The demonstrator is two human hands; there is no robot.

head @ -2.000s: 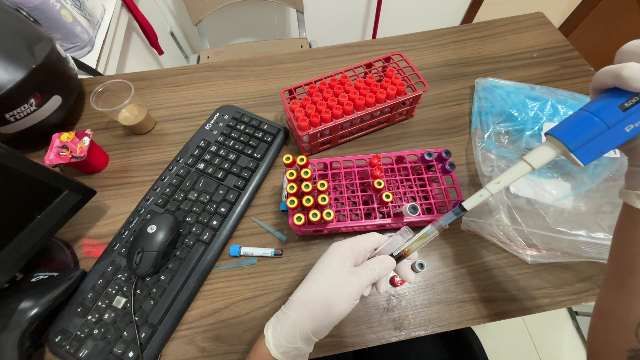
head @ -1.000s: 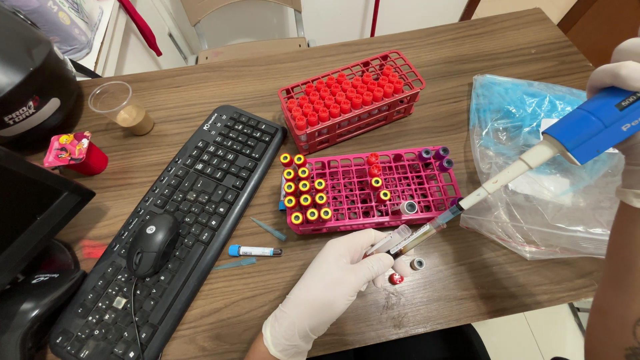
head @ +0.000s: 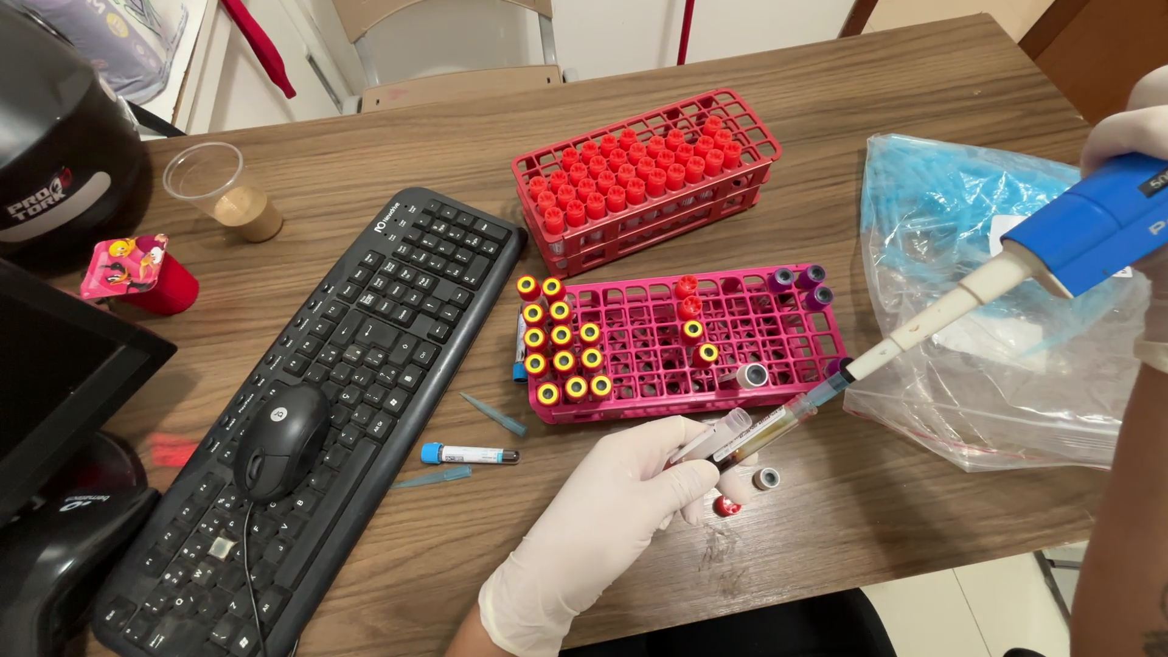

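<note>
My gloved left hand holds two tubes side by side: an open blood collection tube with dark contents below a yellowish layer, and a clear tube with an open mouth. My gloved right hand, partly cut off by the right edge, grips a blue and white pipette. Its bluish tip reaches into the blood tube's mouth. Behind the tubes lies a magenta rack with yellow-ringed, red and purple capped tubes. A red cap and a grey cap lie beside my left fingers.
A red rack of red-capped tubes stands farther back. Left are a keyboard, mouse, blue-capped tube and loose pipette tips. A plastic cup stands at back left; a bag of blue tips lies right.
</note>
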